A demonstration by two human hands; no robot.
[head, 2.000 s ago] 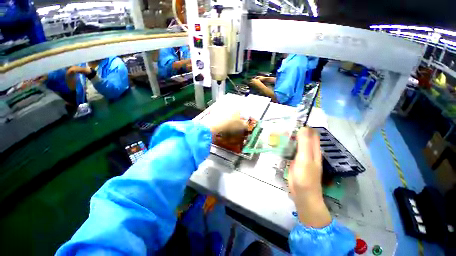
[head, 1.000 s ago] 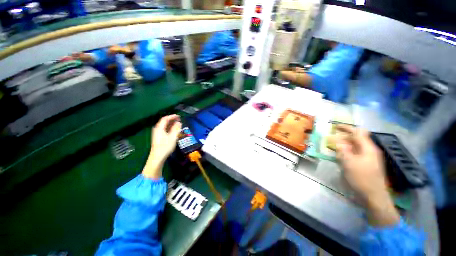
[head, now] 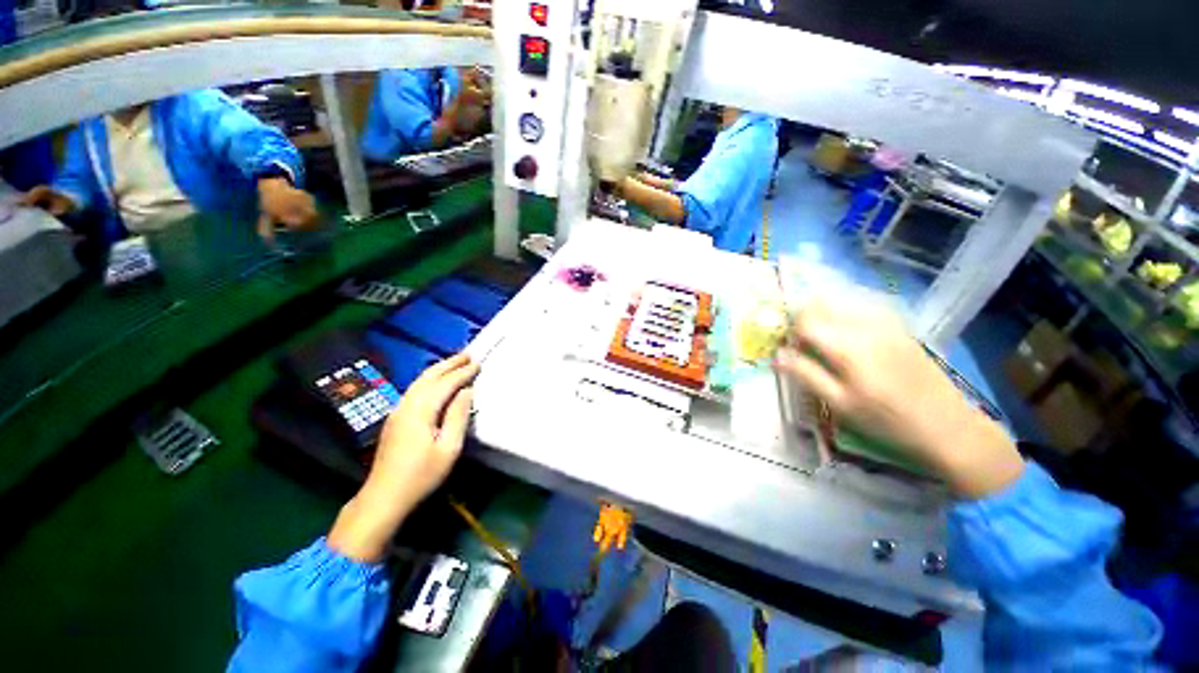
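A white slotted housing (head: 661,320) lies on the orange plate (head: 677,373) of the fixture on the white machine table. My left hand (head: 418,440) is at the table's left edge, palm down, fingers loosely apart, with nothing visible in it. My right hand (head: 874,381) is blurred, to the right of the fixture, with its fingertips near a crumpled yellow item (head: 760,331); whether it holds anything is unclear. The black pendant (head: 352,402) with coloured keys lies left of my left hand.
Slotted parts lie on the green surface at the lower left (head: 431,594) and far left (head: 178,440). Dark blue pads (head: 434,320) lie beside the pendant. The controller column (head: 533,132) and dispensing head (head: 618,129) stand behind the fixture. People in blue sleeves work beyond.
The orange plate was bare a second ago and now bears a slotted housing. My left hand has moved from beside the pendant to the table edge. The view has shifted.
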